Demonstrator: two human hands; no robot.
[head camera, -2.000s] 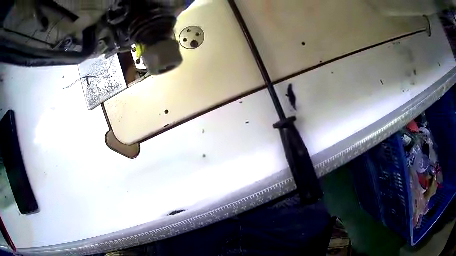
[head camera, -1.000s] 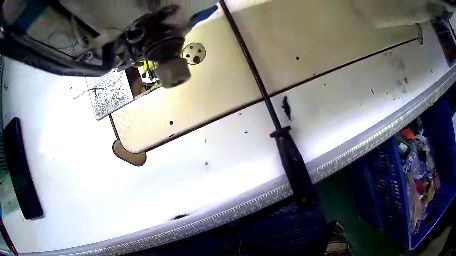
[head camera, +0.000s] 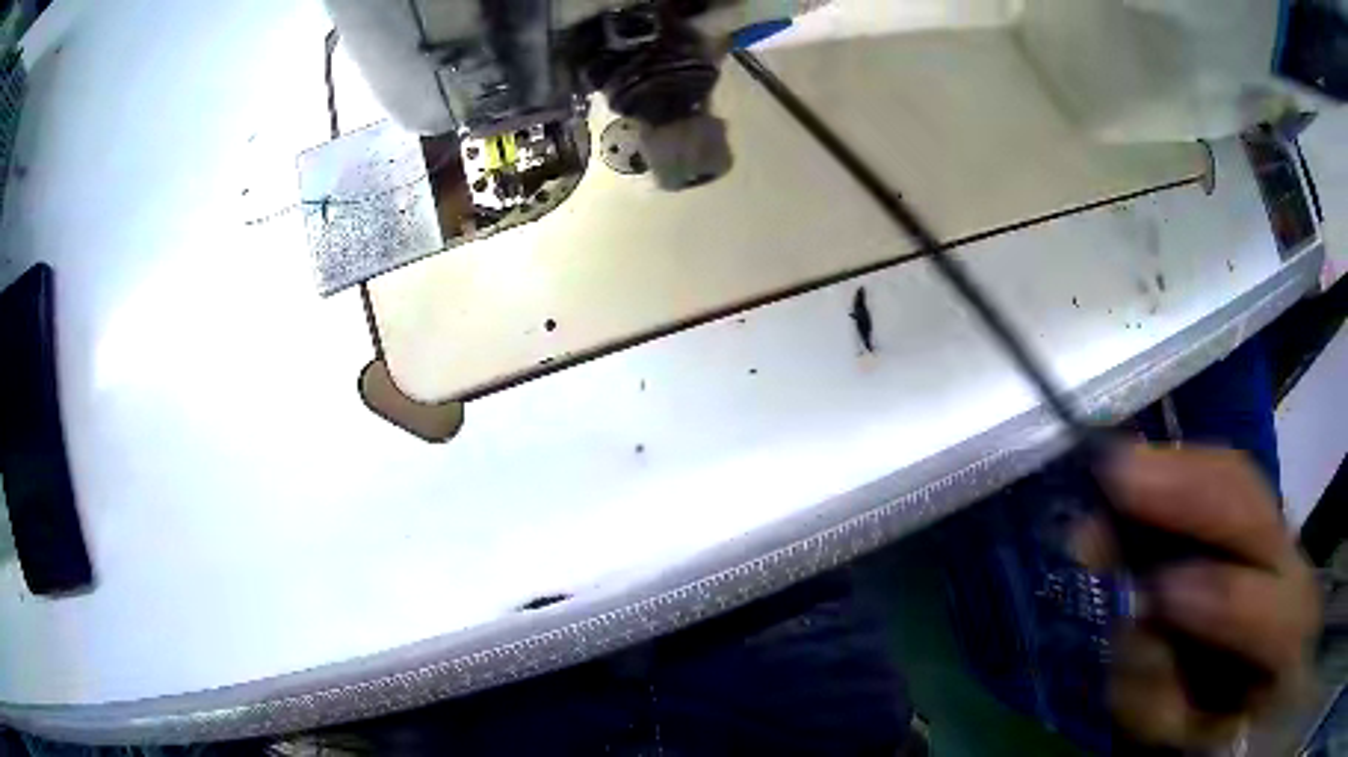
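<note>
My right hand (head camera: 1212, 592), bare and blurred, is closed around the dark handle of the long screwdriver (head camera: 924, 244) at the lower right, past the table edge. The shaft runs up and left over the cream machine bed (head camera: 710, 266); its far end shows near the machine head's dark parts. The needle plate area (head camera: 518, 166), with yellow glints, shows under the machine head (head camera: 392, 59). The square silver slide plate (head camera: 370, 207) lies left of it, with a thin thread across it. A grey round knob (head camera: 689, 154) hangs right of the opening. My left hand is out of the picture.
A white machine table (head camera: 591, 488) with a ruler-marked front edge curves across the view. A black strip (head camera: 45, 429) lies at the left. A blue basket (head camera: 1020, 592) is below the edge at the right, partly behind my hand. Dark clothing shows below the edge.
My right hand has come into view and taken hold of the screwdriver. The handle has swung to the right. The view has shifted, showing more of the needle area.
</note>
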